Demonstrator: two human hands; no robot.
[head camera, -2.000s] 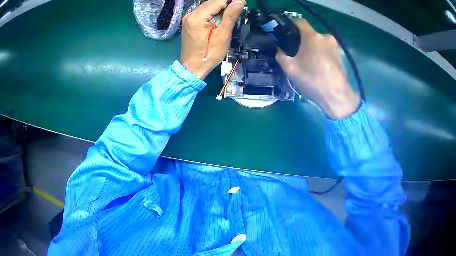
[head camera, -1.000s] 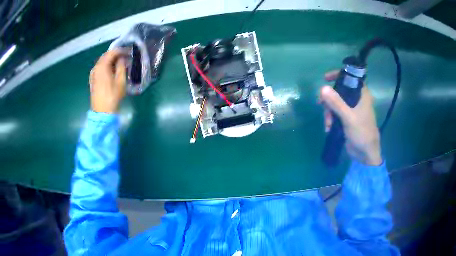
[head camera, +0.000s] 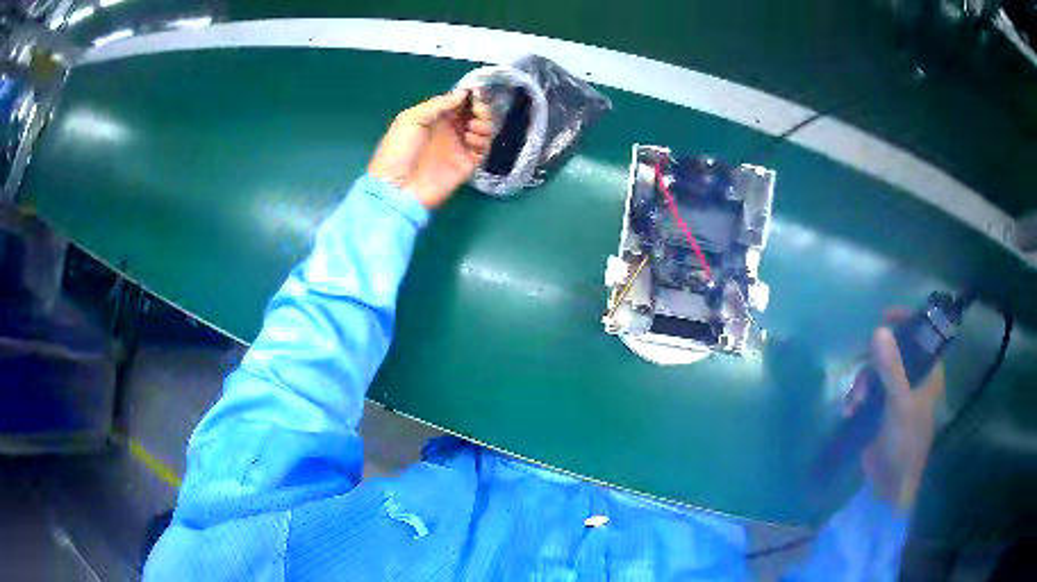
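The screw bag (head camera: 539, 123), clear crinkled plastic with a rolled-open mouth and dark inside, lies on the green surface. My left hand (head camera: 438, 148) is at the left rim of its mouth, fingertips bunched; whether they hold anything cannot be told. The white housing (head camera: 764, 216) lies to the right with the black internal module (head camera: 707, 205) in it. A red lead wire (head camera: 685, 225) crosses it. A connector lead (head camera: 629, 289) sticks out at its lower left. My right hand (head camera: 905, 400), blurred, holds the black electric screwdriver (head camera: 870, 392) away from the housing.
The green surface (head camera: 500, 375) carries the work, with its near edge at my blue smock. A pale strip (head camera: 375, 36) separates it from the far green belt. The screwdriver cord (head camera: 987, 381) loops at the right. A thin dark cable crosses the strip behind the housing.
The view has swung, so bag and housing appear further right. My left hand has moved from the bag's side to its mouth rim. My right hand still holds the screwdriver, now lower in view.
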